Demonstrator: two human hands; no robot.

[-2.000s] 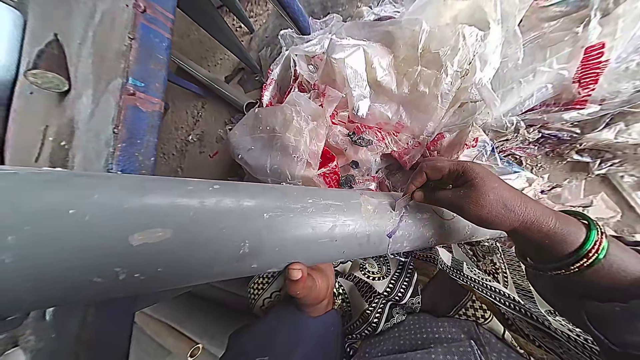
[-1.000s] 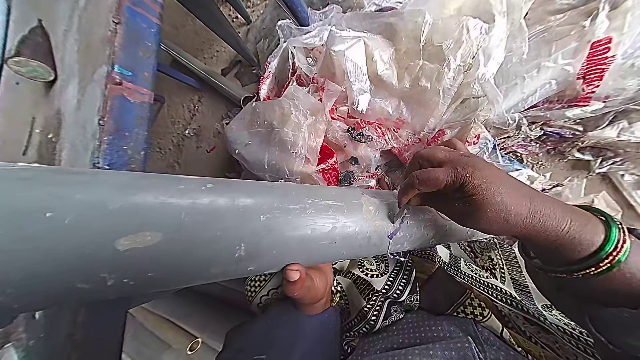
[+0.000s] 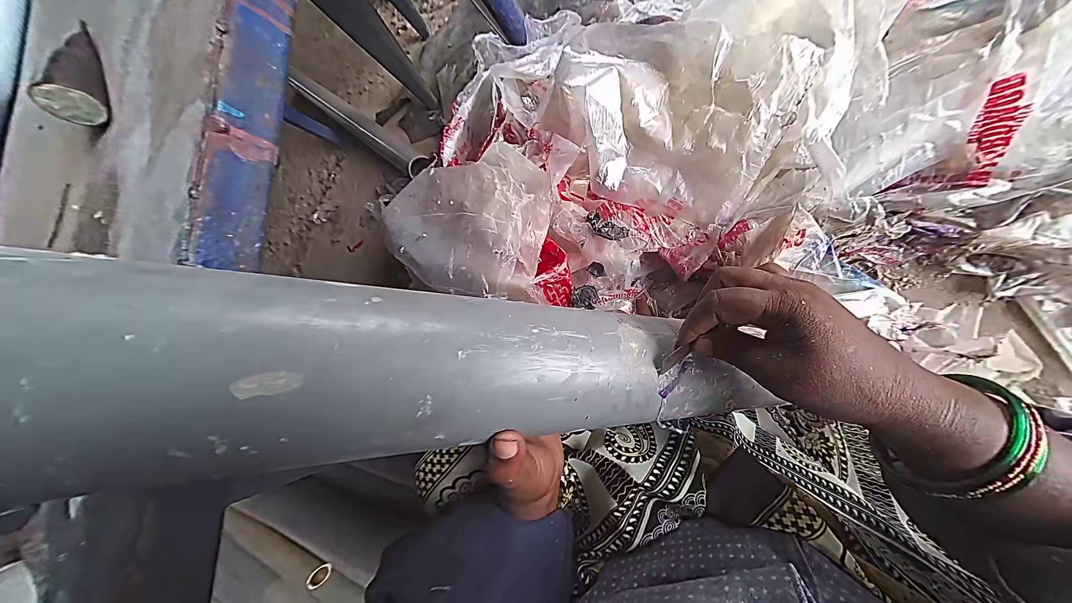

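Note:
A large grey pipe (image 3: 352,360) with scuffs and pale spots runs from the left edge to right of centre, its right end narrower. My left hand (image 3: 526,473) is at its lower edge, thumb against the pipe and fingers hidden beneath. Over the right end, my right hand (image 3: 754,335), with green and gold bangles (image 3: 1017,444) at the wrist, pinches a small thin piece (image 3: 672,358) against the surface; whether it is a blade or a scrap I cannot tell. A purple strip (image 3: 675,379) hangs beside the fingertips, along a thin line or edge across the pipe.
Crumpled clear plastic sheeting (image 3: 695,109) with red print lies behind the pipe. Plastic scraps (image 3: 997,335) cover the ground at right. A blue painted bar (image 3: 239,167), a thinner grey pipe (image 3: 360,121) and a dark cone-shaped object (image 3: 75,79) are at left. Patterned cloth (image 3: 636,494) lies below.
Since the first frame my right hand has turned, its knuckles now higher over the pipe, with the fingertips at about the same spot. My left hand has stayed under the pipe.

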